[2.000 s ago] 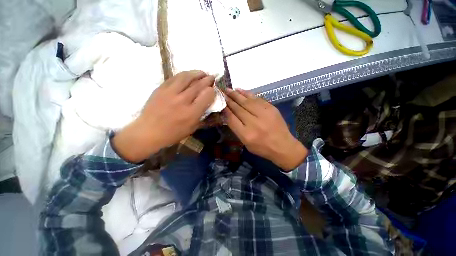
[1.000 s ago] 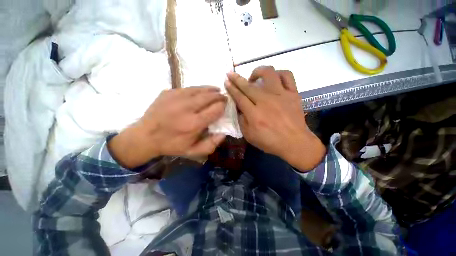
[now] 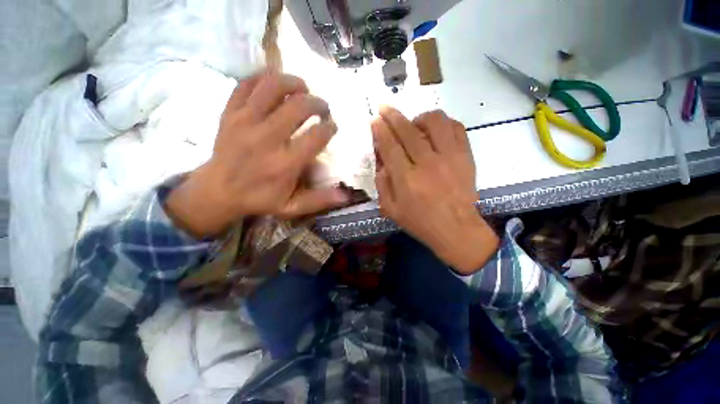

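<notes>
White padded lining (image 3: 150, 102) lies bulky at the left and runs under my hands, with a narrow tan strip (image 3: 274, 35) along it. My left hand (image 3: 264, 150) lies on the white material, fingers spread, thumb pointing right near a dark edge of fabric. My right hand (image 3: 430, 177) lies flat with its fingers together at the material's right edge, just in front of the machine. The sewing machine's presser foot (image 3: 353, 57) is above the white material, beyond my fingertips. Brown plaid fabric (image 3: 272, 248) hangs below my left hand at the table edge.
Scissors (image 3: 570, 125) with green and yellow handles lie right of a brown block (image 3: 428, 61). A small red-and-blue item (image 3: 690, 99) is at the table's right end. A measuring tape (image 3: 568, 188) runs along the front edge. Brown plaid garments (image 3: 631, 260) are piled at lower right.
The machine head and presser foot have come into view at the top. My left hand has spread its fingers and moved up. My hands are farther apart, and brown plaid fabric shows more below.
</notes>
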